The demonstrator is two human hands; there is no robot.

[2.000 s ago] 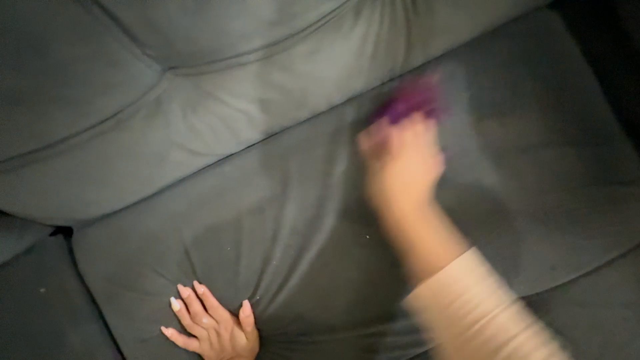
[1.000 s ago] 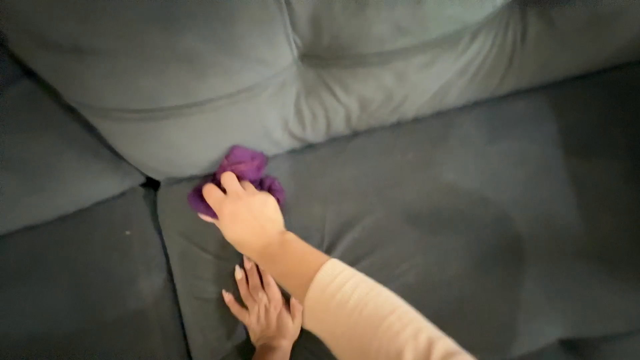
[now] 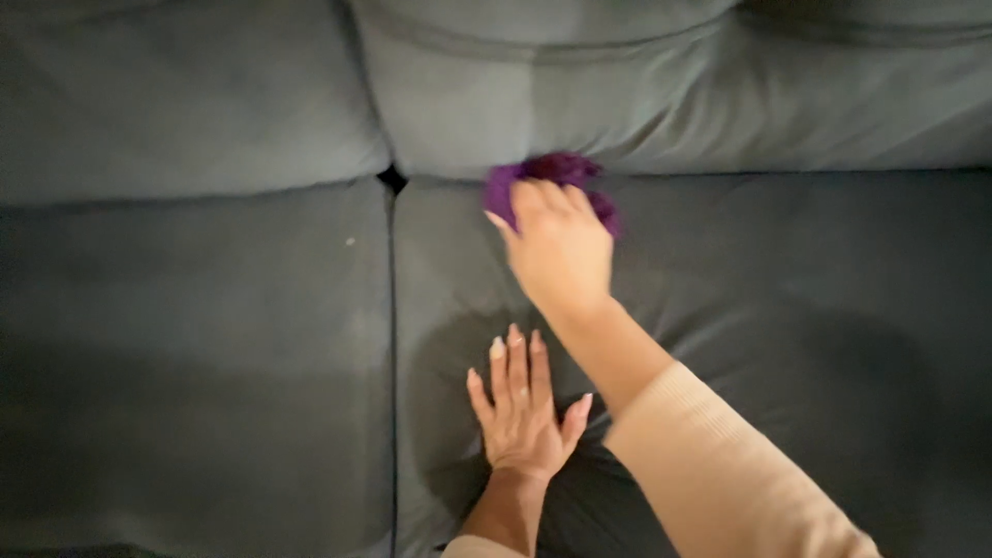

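My right hand (image 3: 564, 252) grips a bunched purple cloth (image 3: 504, 194) against the rear of the grey sofa's seat cushion (image 3: 744, 256), close to the foot of the backrest. Its fingertips are partly sunk in the folds. Below it, my left hand (image 3: 525, 411) lies palm down on the same cushion with fingers spread and holds nothing. Creases run in the fabric around that hand.
The padded backrest (image 3: 465, 101) rises behind the seat. A second seat cushion (image 3: 194, 349) adjoins on the left across a narrow seam, with a small dark gap (image 3: 393, 180) at the corner. A tiny pale speck (image 3: 350, 241) lies on that left cushion.
From one second ago, the cloth in my right hand has moved rightward along the backrest's foot, away from the corner gap. My left hand stays flat on the cushion. The view has shifted left.
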